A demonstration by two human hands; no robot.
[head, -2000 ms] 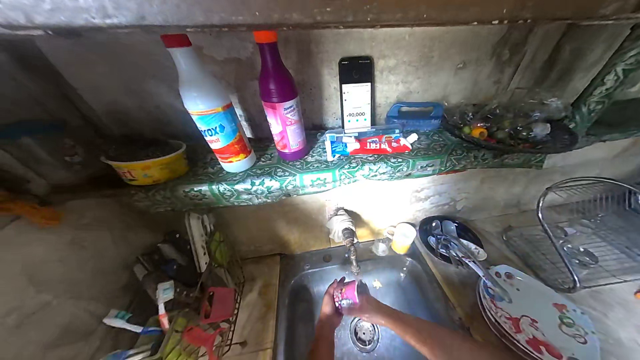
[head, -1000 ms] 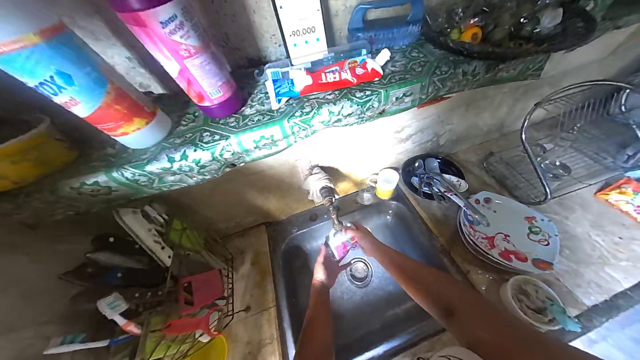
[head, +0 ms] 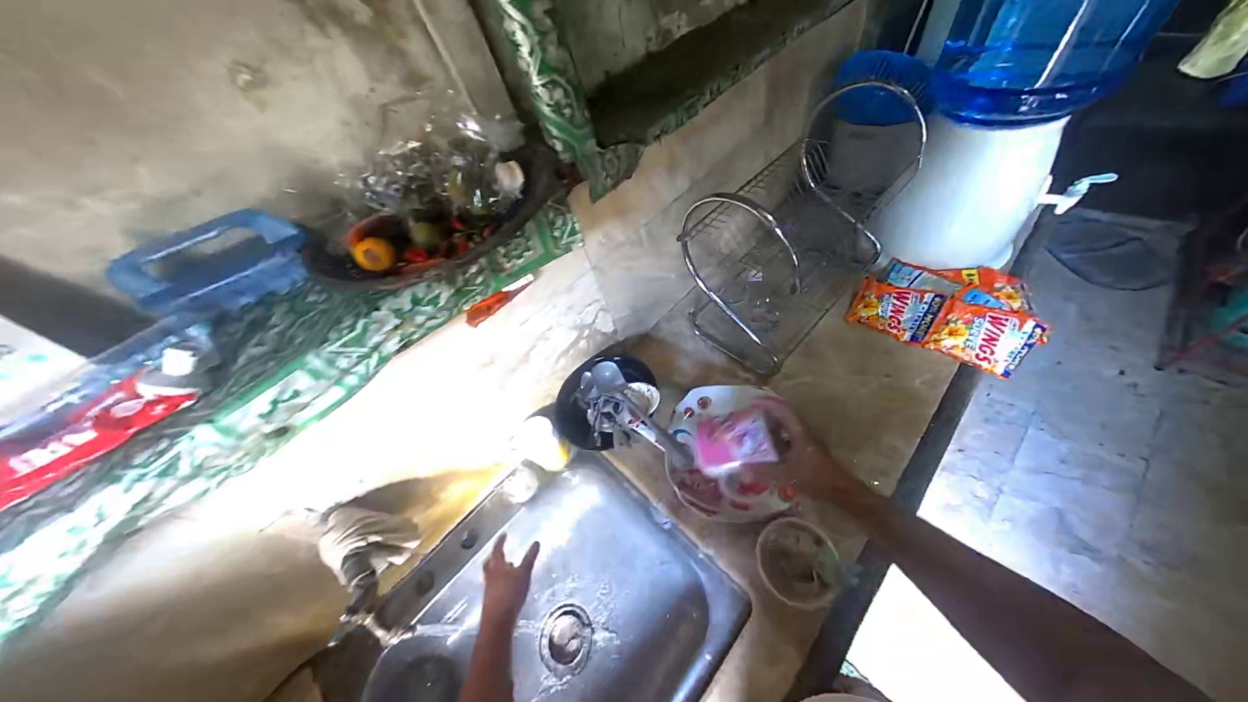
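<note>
A pink and white cup or small container [head: 736, 442], blurred, is in my right hand [head: 795, 453], over the stacked patterned plates [head: 712, 400] to the right of the sink. Over the left part of the stainless steel sink [head: 643, 585] my left hand [head: 509, 575] is empty, its fingers apart. The faucet [head: 361, 585], wrapped in cloth or plastic at its base, stands left of that hand. A black bowl [head: 575, 429] holding spoons and other utensils sits beside the plates, at the sink's back corner. Whether the cup touches the plates cannot be told.
A clear tub [head: 795, 561] stands near the counter's front edge. Beyond the plates are a wire dish rack [head: 741, 283], orange snack packets [head: 985, 331] and a water dispenser [head: 975, 185]. A shelf holds a red toothpaste tube [head: 93, 434], a blue plastic caddy [head: 210, 258] and a dark basket [head: 429, 263] of vegetables.
The view has swung right. My right hand has carried the pink cup from under the faucet to above the plates. My left hand has come away from the cup.
</note>
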